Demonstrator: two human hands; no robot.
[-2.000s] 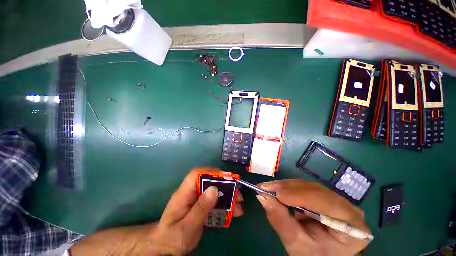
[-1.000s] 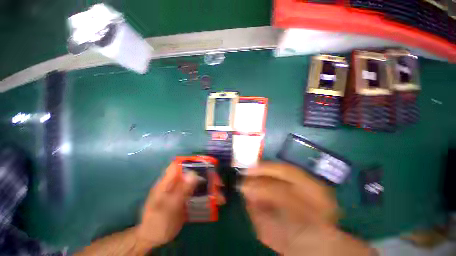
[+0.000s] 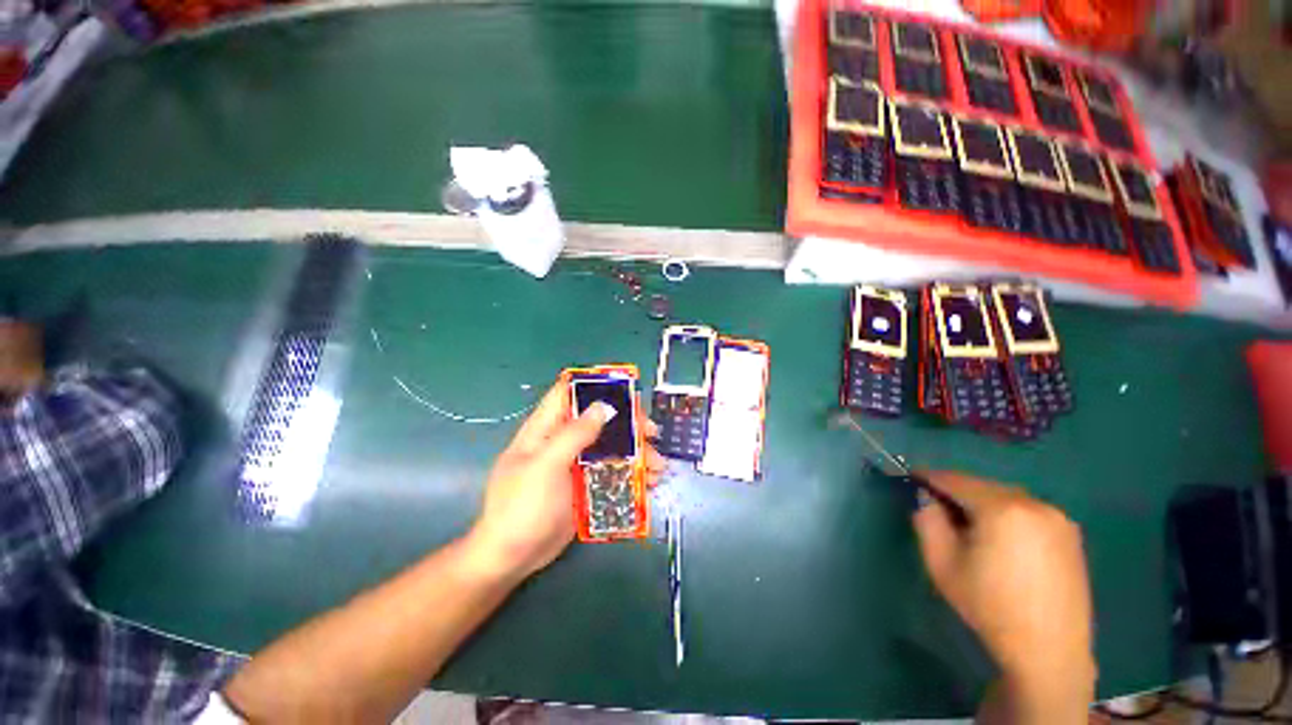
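Observation:
My left hand (image 3: pixel 531 496) holds an orange shell (image 3: pixel 580 499) with a dark screen (image 3: pixel 607 425) at its top and a greenish-silver circuit board (image 3: pixel 609 499) showing below. My left thumb lies on the screen. My right hand (image 3: pixel 1009 567) is at the right, holding a thin dark piece (image 3: pixel 907 470) seen nearly edge-on; it may be the loose black front frame, but I cannot tell for certain. Tweezers (image 3: pixel 677 588) lie on the mat. A front housing with keypad (image 3: pixel 683 397) lies beside an orange shell with white film (image 3: pixel 737 411).
Several keypad phones (image 3: pixel 969 354) lie at the right, below a red-orange phone tray (image 3: pixel 992 259). A white bottle topped with tissue (image 3: pixel 524 230) stands by the rail (image 3: pixel 673 244). A strip of small parts (image 3: pixel 295 383) and a plaid sleeve (image 3: pixel 92 439) are left. A black cabled device (image 3: pixel 1219 567) is right.
The tweezers have left my right hand and lie on the mat. My right hand has moved right and grips a thin dark piece. The loose frame no longer lies flat there. The view is wider.

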